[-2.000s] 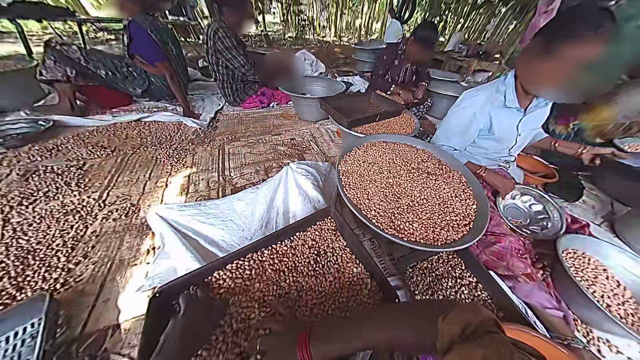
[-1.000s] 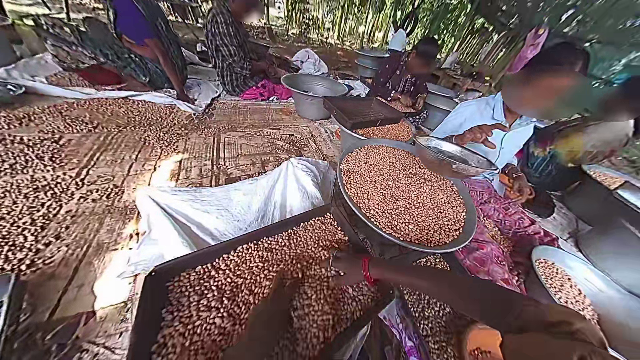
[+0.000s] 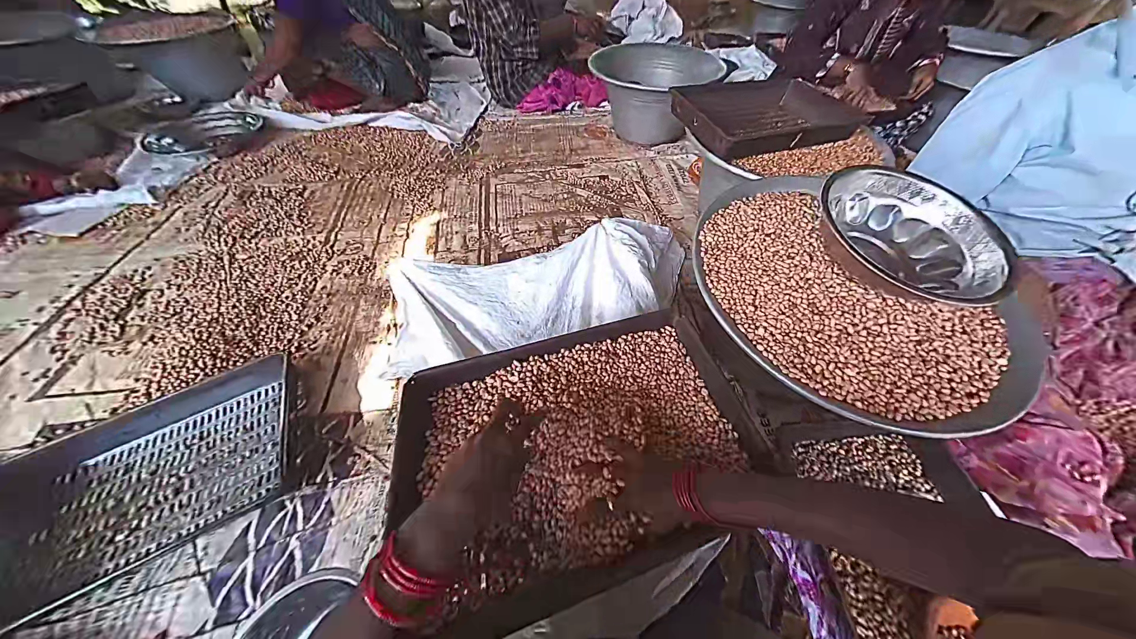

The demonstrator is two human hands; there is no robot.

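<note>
Both my hands are in a dark rectangular tray [image 3: 532, 351] filled with light brown nuts or seeds [image 3: 586, 382]. My left hand [image 3: 484, 461], with red bangles at the wrist, touches the pile at the tray's left part. Fingers of my right hand [image 3: 626, 484], its wrist also in red bangles, are among the nuts near the middle; whether either hand grips any is blurred. Right of the tray stands a wide metal basin [image 3: 745, 355] heaped with the same kind of nuts. A shiny metal plate [image 3: 919, 235] rests over the basin's far right part.
A slotted metal tray [image 3: 177, 470] lies at left, near nuts scattered on a brown ground sheet [image 3: 532, 195]. White cloth [image 3: 541, 293] touches the tray's far edge. Several people sit around; one in a light blue shirt [image 3: 1038, 133] is at right. A metal tub [image 3: 652, 89] stands beyond.
The shiny plate, held up by the person in light blue a second ago, now lies over the basin. My hands remain at the nut tray. The view has turned left and down.
</note>
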